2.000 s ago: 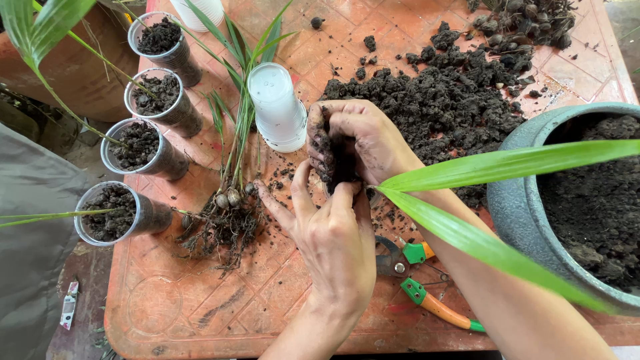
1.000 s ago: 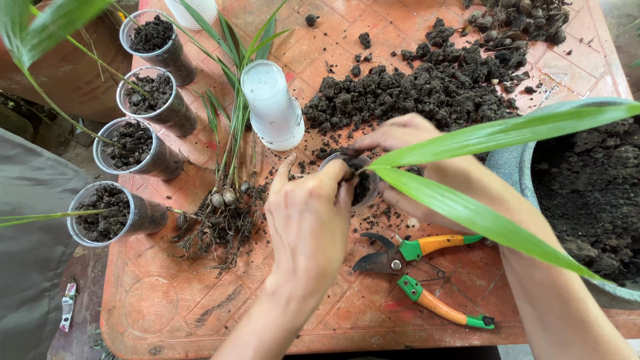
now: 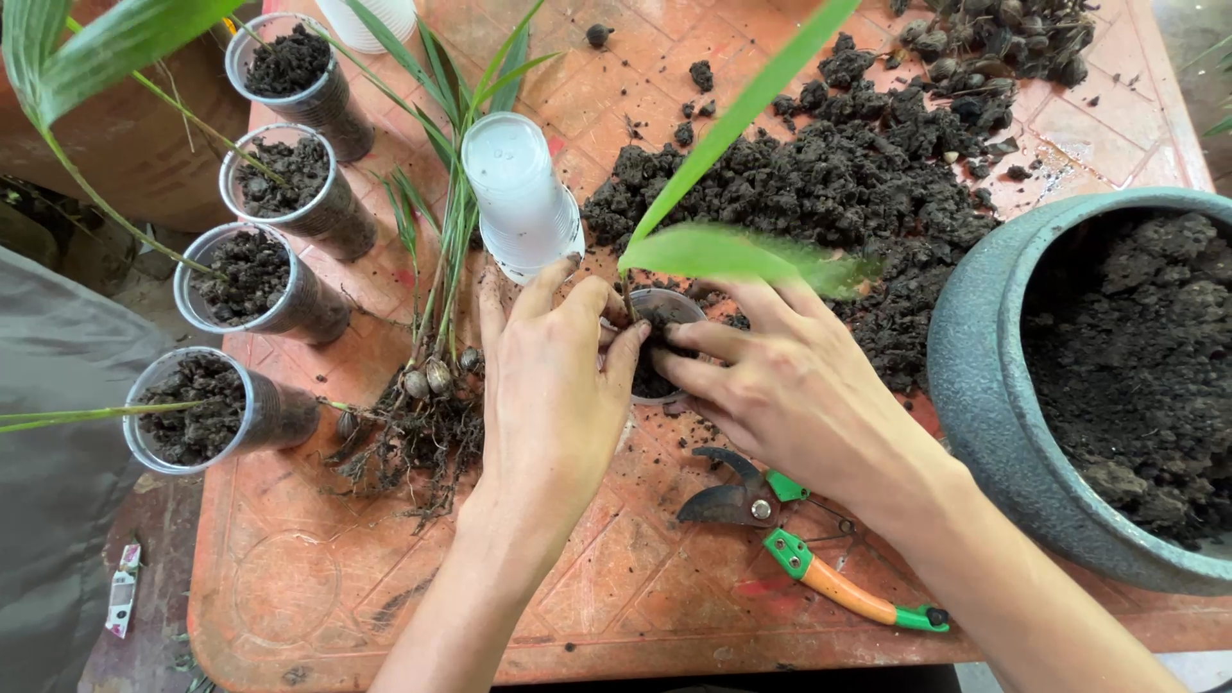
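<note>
A clear plastic cup (image 3: pixel 671 306) with dark soil stands on the table between my hands. My left hand (image 3: pixel 563 375) pinches the stem of a palm seedling (image 3: pixel 733 125) at the cup's left side, thumb and finger together. The fingers of my right hand (image 3: pixel 784 371) reach into the cup and touch the soil, apart from one another. A bundle of bare-root seedlings (image 3: pixel 438 375) lies left of my left hand, with seeds and tangled roots. Upside-down stacked plastic cups (image 3: pixel 525 207) stand just beyond it. Pruning shears (image 3: pixel 828 582) lie below my right hand, partly hidden by the wrist.
Several soil-filled cups (image 3: pixel 274 284) with seedlings line the table's left side. A soil heap (image 3: pixel 799 183) spreads behind my hands, with a cluster of seeds (image 3: pixel 1011 38) beyond. A grey-blue pot of soil (image 3: pixel 982 385) stands at right. The orange table's front edge (image 3: pixel 577 669) is near my forearms.
Two seconds ago both hands held a dark soil clump around the seedling's base; now the seedling stands in the cup. My right hand has its fingers in the cup's soil.
</note>
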